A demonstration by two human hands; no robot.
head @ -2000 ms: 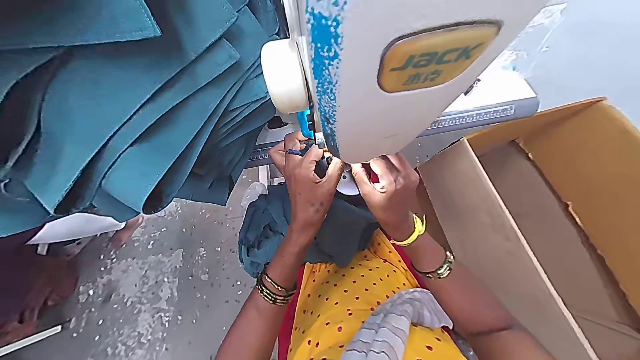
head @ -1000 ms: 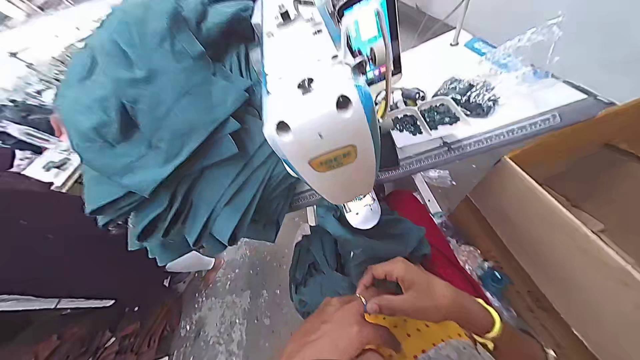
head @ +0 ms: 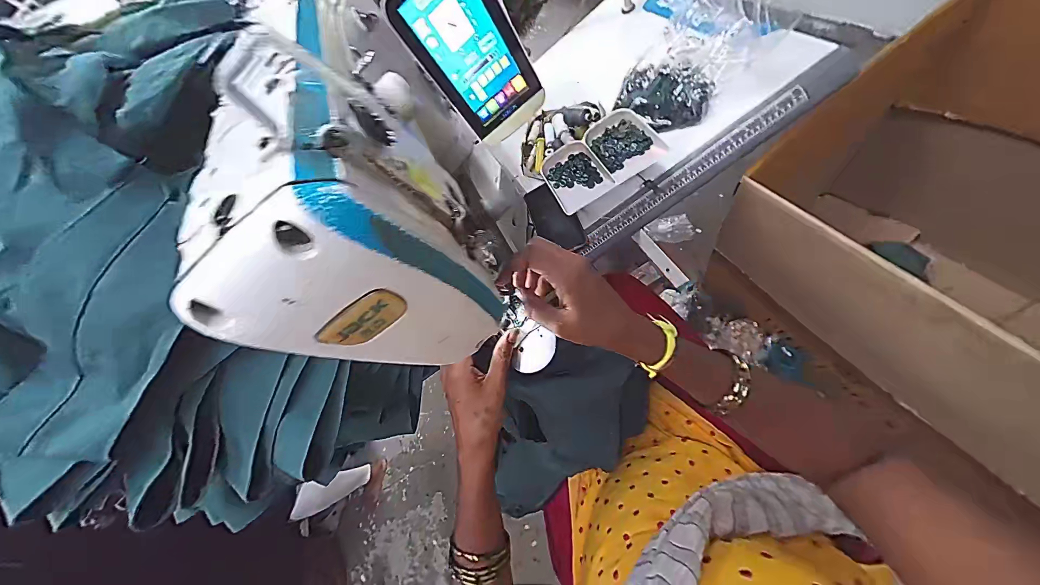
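Under the head of a white and blue Jack sewing machine (head: 390, 276), both my hands are close together. My left hand (head: 478, 394) is at the near side of the needle area, thumb raised beside a round white plate (head: 535, 348); the machine head partly hides its fingers. My right hand (head: 565, 296) is bent over the needle area just above that plate, fingertips curled together; whether they pinch something small cannot be made out. Dark teal cloth (head: 561, 422) hangs below the plate, over my lap.
A large pile of teal cloth pieces (head: 162, 374) lies left of the machine. To the right are a lit control screen (head: 467, 57), a two-part tray of dark buttons (head: 605, 195), a plastic bag of dark pieces (head: 666, 93) and an open cardboard box (head: 861, 276).
My hands have gone from my lap, where they were together one second ago, up to the needle area. The view has shifted considerably.
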